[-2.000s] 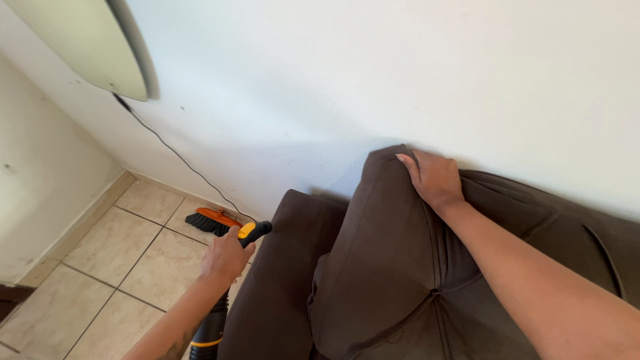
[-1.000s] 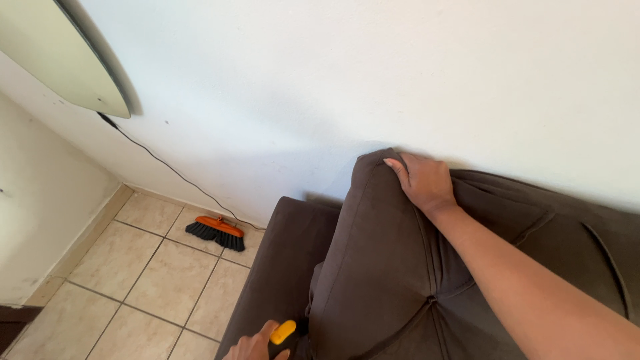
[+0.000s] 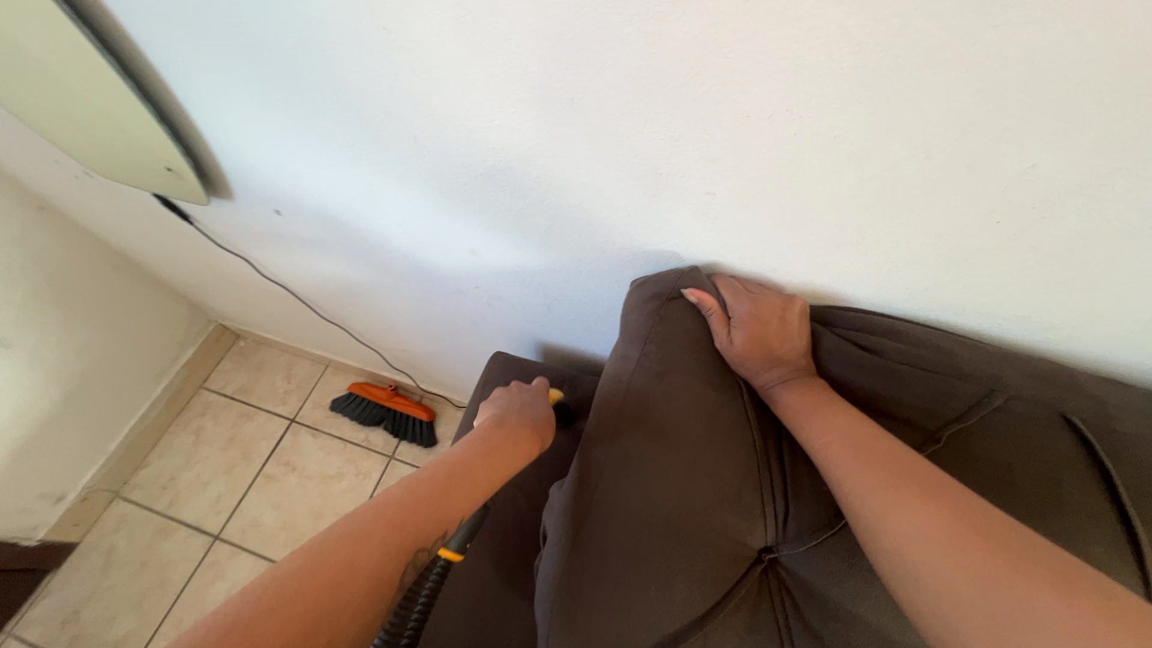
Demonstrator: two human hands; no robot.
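My left hand [image 3: 517, 414] is closed around a black and yellow vacuum hose handle [image 3: 560, 405], over the brown sofa armrest [image 3: 504, 540] beside the back cushion. Its working end is hidden in the dark area by the cushion. A ribbed black hose [image 3: 418, 598] with a yellow ring runs down below my left forearm. My right hand [image 3: 765, 328] grips the top corner of the tufted brown back cushion [image 3: 675, 468], thumb on the front and fingers behind, close to the wall.
An orange broom head with black bristles [image 3: 387, 409] lies on the tiled floor [image 3: 297, 477] by the wall. A thin black cable [image 3: 297, 297] hangs from a pale rounded panel [image 3: 99, 108] down toward the armrest. The white wall [image 3: 810, 135] stands behind the sofa.
My left hand, low by the cushion's front a second ago, has moved up and back along the armrest toward the wall with the handle. My right hand keeps its grip on the cushion corner.
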